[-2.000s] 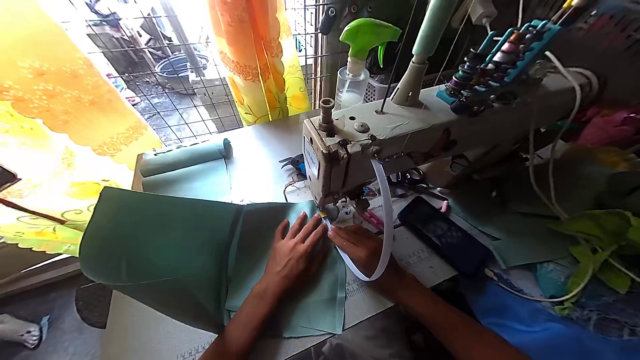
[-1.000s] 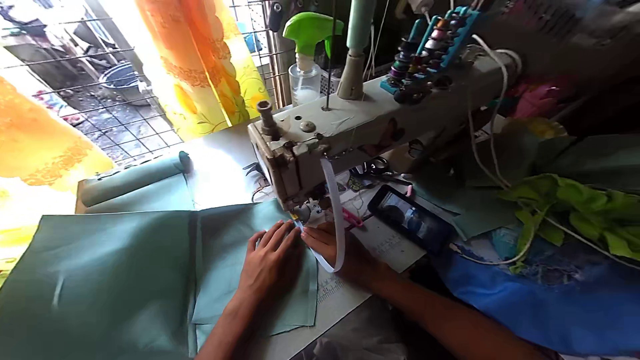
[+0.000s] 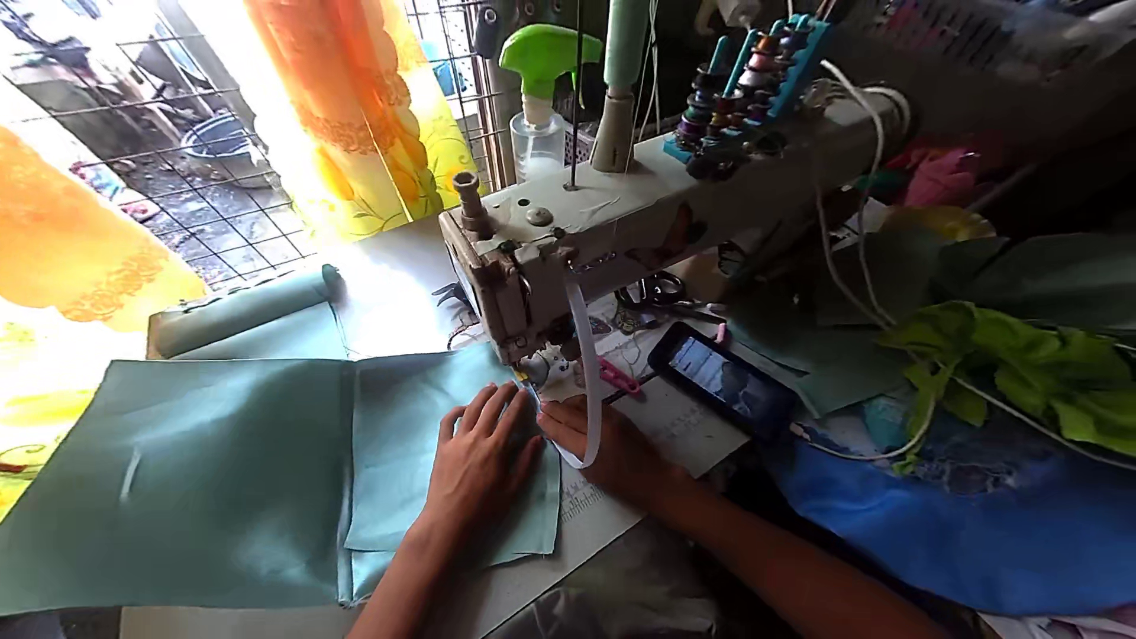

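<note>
A sewing machine [image 3: 639, 204] stands on the table, its needle area just beyond my fingertips. Green fabric [image 3: 213, 479] lies flat from the far left to the presser foot, with a seam or fold running down it. My left hand [image 3: 484, 444] rests flat on the fabric, fingers spread, left of the foot. Close beside it, my right hand [image 3: 599, 444] pinches the fabric's right edge and a white strip [image 3: 586, 364]. That strip hangs in a loop from the machine head down to my right fingers. The needle tip is hard to make out.
A phone [image 3: 723, 377], a pink clip [image 3: 619, 376] and black-handled scissors [image 3: 661, 291] lie right of the needle area. A rolled green fabric [image 3: 248, 311] sits at the back left. Behind the machine stands a spray bottle [image 3: 538, 133]. Blue cloth [image 3: 923, 524] and a white cable [image 3: 870, 456] are at the right.
The view has shifted. The green fabric's left part, raised and curved two seconds ago, now lies flatter. Both hands remain beside the presser foot.
</note>
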